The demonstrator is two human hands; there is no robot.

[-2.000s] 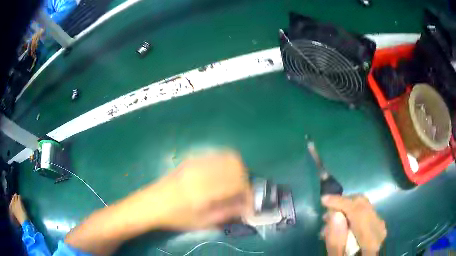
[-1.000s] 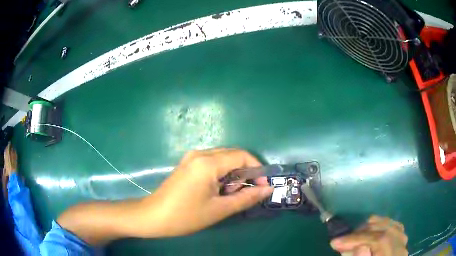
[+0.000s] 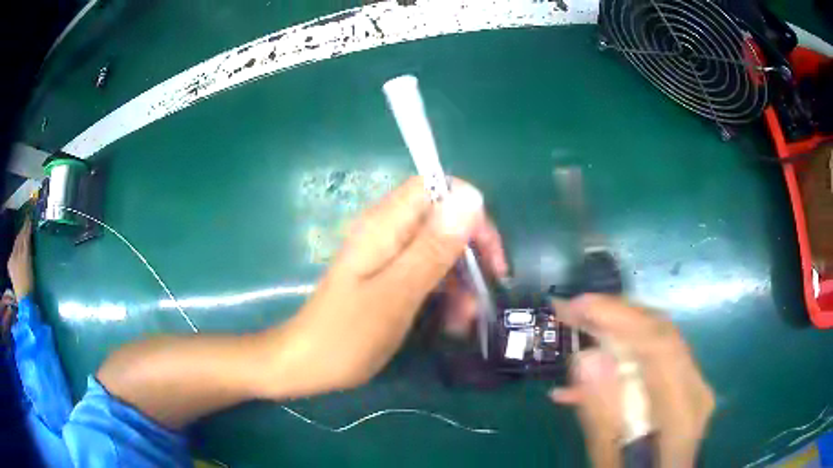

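Observation:
A small black device housing (image 3: pixel 528 340) with white labels and a circuit board sits in the black jig (image 3: pixel 466 367) on the green bench. My left hand (image 3: pixel 393 265) grips silver tweezers (image 3: pixel 420 132), rounded end up, the other end reaching down to the left side of the housing. My right hand (image 3: pixel 639 375) holds the soldering iron (image 3: pixel 589 272) by its pale handle, the blurred tip pointing up and away, beyond the jig. Solder wire (image 3: pixel 402 413) lies loose on the bench in front of the jig.
A solder spool (image 3: pixel 62 190) stands at the left. A black fan with a round wire grille (image 3: pixel 685 55) and a red tray (image 3: pixel 796 206) stand at the right. A scuffed white strip (image 3: pixel 274 59) crosses behind. Another person's hand (image 3: pixel 20 260) shows at the left edge.
My left hand has turned the tweezers upright over the housing and no longer holds the solder wire near it. The iron's tip has swung up, away from the housing.

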